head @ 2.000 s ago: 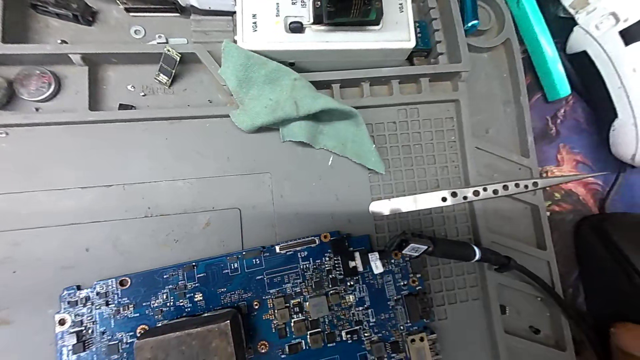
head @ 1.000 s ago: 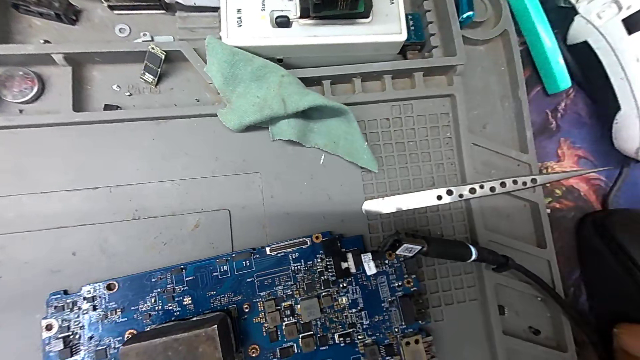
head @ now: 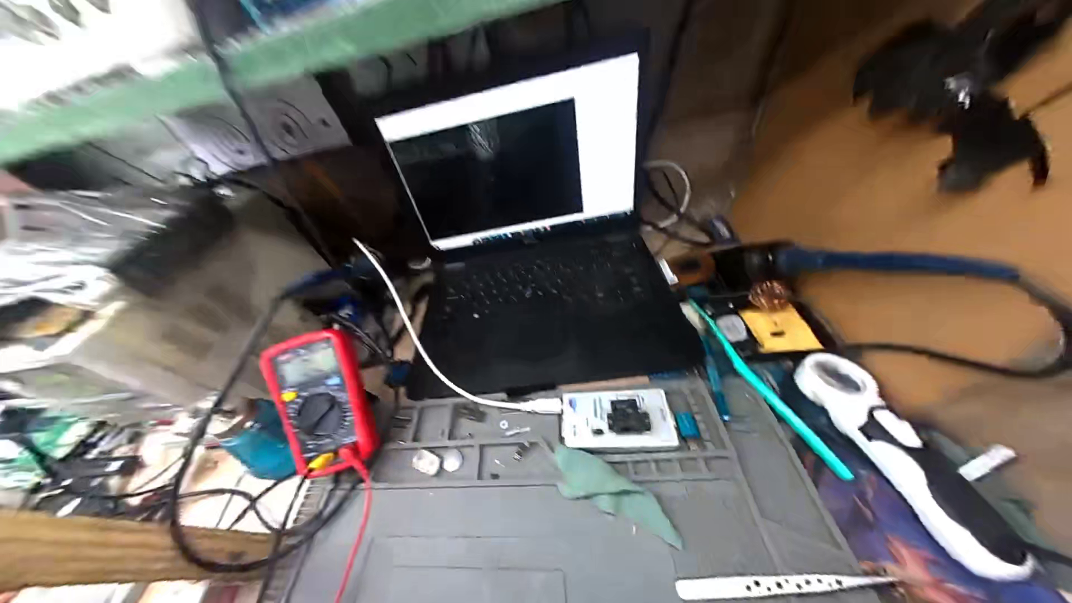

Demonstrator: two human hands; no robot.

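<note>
Neither my left hand nor my right hand shows in the head view. A grey silicone repair mat (head: 469,511) lies at the bottom middle. On it, a green cloth (head: 615,494) touches the area below a white chip programmer (head: 618,419), which has a black socket on top and a white cable plugged into its left side. Metal tweezers (head: 779,584) lie at the lower right, pointing right. Behind the mat stands an open black laptop (head: 553,318) with a lit screen. The picture is somewhat blurred.
A red multimeter (head: 320,402) leans left of the mat, its leads looping nearby. Right are a teal stick (head: 775,402), a white and black handheld tool (head: 913,469) and a yellow sponge (head: 780,328) by a soldering iron holder. A green shelf edge (head: 276,67) crosses above.
The view has swung up and back, bringing the laptop and multimeter into sight. The blue circuit board seen earlier is out of view.
</note>
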